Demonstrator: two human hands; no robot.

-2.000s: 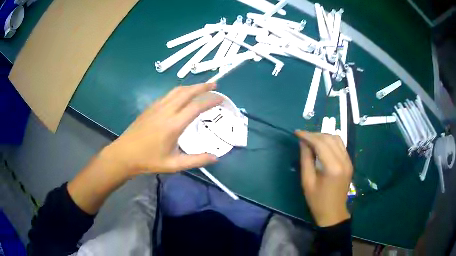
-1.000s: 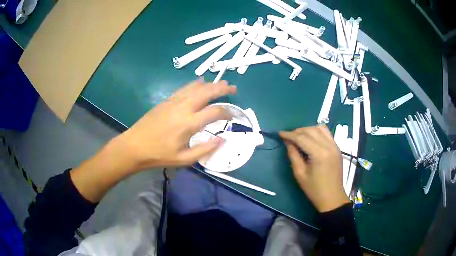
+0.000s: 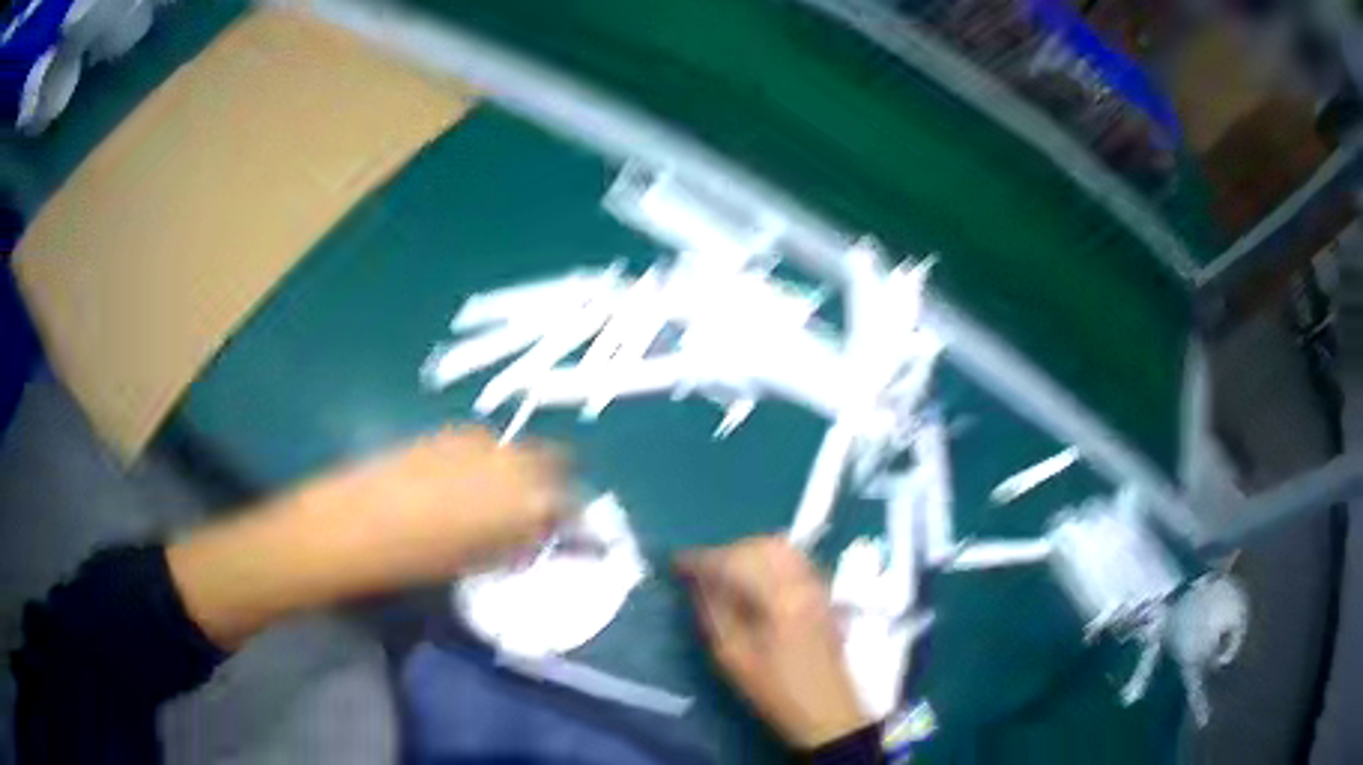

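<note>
The white round housing (image 3: 556,595) lies near the bench's front edge, blurred. A white antenna stick (image 3: 598,683) projects along its near side. My left hand (image 3: 486,501) is at the housing's upper left, its fingers bunched at the rim; blur hides whether it grips the housing. My right hand (image 3: 770,620) is to the right of the housing, with a gap between them, fingertips bent together. No black lead can be made out between hand and housing.
A pile of white antennas (image 3: 703,336) lies beyond the hands, with more sticks at its right. A short white stick (image 3: 1034,475) and a slim bundle (image 3: 1114,565) lie further right. Cardboard (image 3: 224,194) is at left. A pale rail (image 3: 1031,396) runs behind the pile.
The view has shifted, showing more of the far bench. My left hand's spread fingers have drawn together at the housing. My right hand stays right of it; the black lead no longer shows clearly.
</note>
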